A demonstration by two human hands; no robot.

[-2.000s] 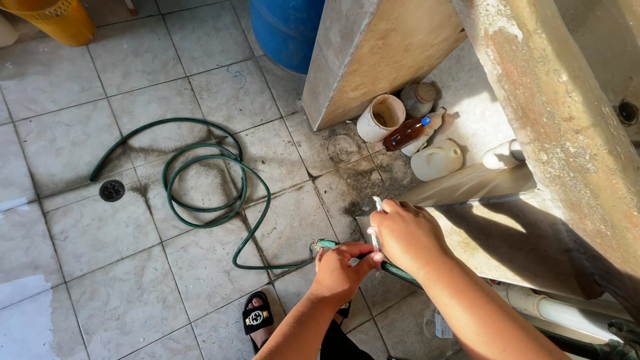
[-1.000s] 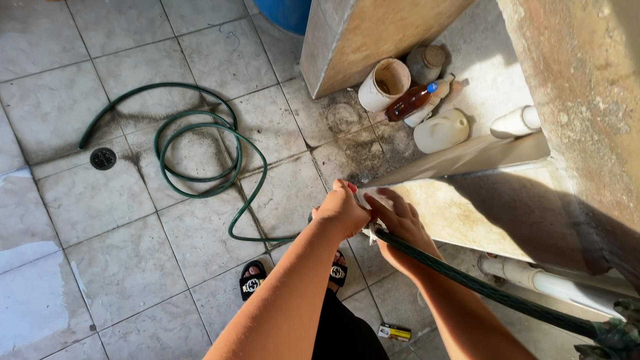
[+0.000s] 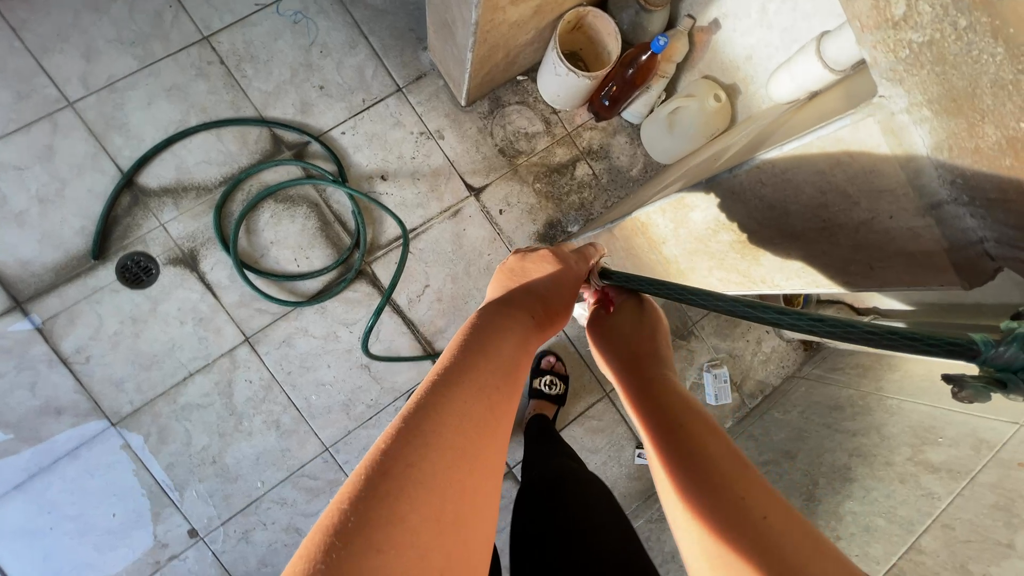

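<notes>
A green garden hose (image 3: 784,316) runs from a fitting (image 3: 996,360) at the right edge to my two hands, which are close together at the centre. My left hand (image 3: 540,284) is closed around the hose where a pale strip of material (image 3: 598,272) is wrapped on it. Just below, my right hand (image 3: 628,324) grips at the same wrapped spot, its fingers partly hidden. Another length of hose (image 3: 384,300) leads out from behind my left forearm and lies in loops on the tiled floor.
A round floor drain (image 3: 137,270) is near the loose hose end. By the low wall (image 3: 472,48) stand a white bucket (image 3: 578,56), a brown bottle with a blue cap (image 3: 628,80) and a white jug (image 3: 686,120). A small box (image 3: 717,382) lies on the floor at the right.
Both hands stay close together on the hose, with the fingers and wrists shifted around the wrapped spot. The view has moved, and more of the hose toward the fitting shows.
</notes>
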